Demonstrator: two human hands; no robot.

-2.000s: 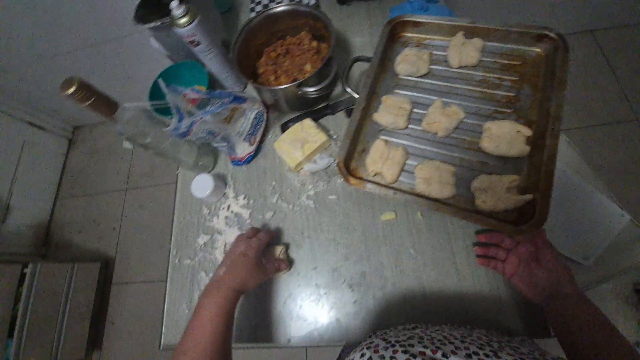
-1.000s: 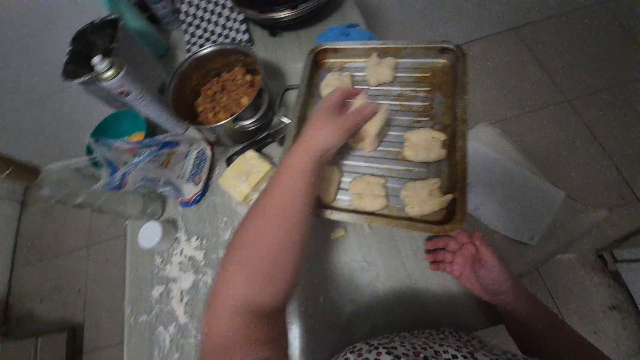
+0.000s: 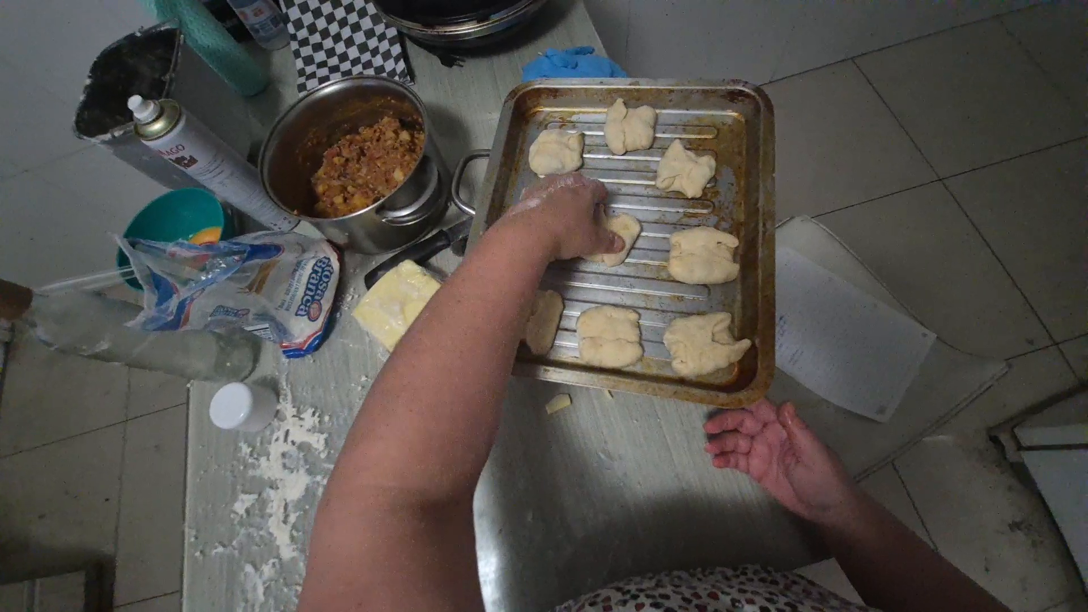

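Note:
Over the middle of the metal baking tray (image 3: 758,238), my left hand (image 3: 565,217) has its thumb and fingers on a pale filled dough piece (image 3: 627,236), which it partly hides. Several other folded dough pieces lie around it, among them one at the upper right (image 3: 684,170) and one at the lower right (image 3: 704,344). My forearm partly covers a piece at the lower left (image 3: 544,323). My right hand (image 3: 769,450) is palm up with fingers apart, beside the tray's lower right corner, holding nothing.
Left of the tray stand a steel pot of chunky filling (image 3: 365,166), a spray can (image 3: 212,166), a teal bowl (image 3: 174,212) and a glass bottle (image 3: 144,331). Nearer are a flour bag (image 3: 246,289), a butter block (image 3: 398,302), a white cap (image 3: 244,406) and scattered flour (image 3: 285,467).
My left hand has moved from the tabletop to the tray. A dough piece now lies at the tray's upper right, where both earlier frames show bare metal. The view has shifted.

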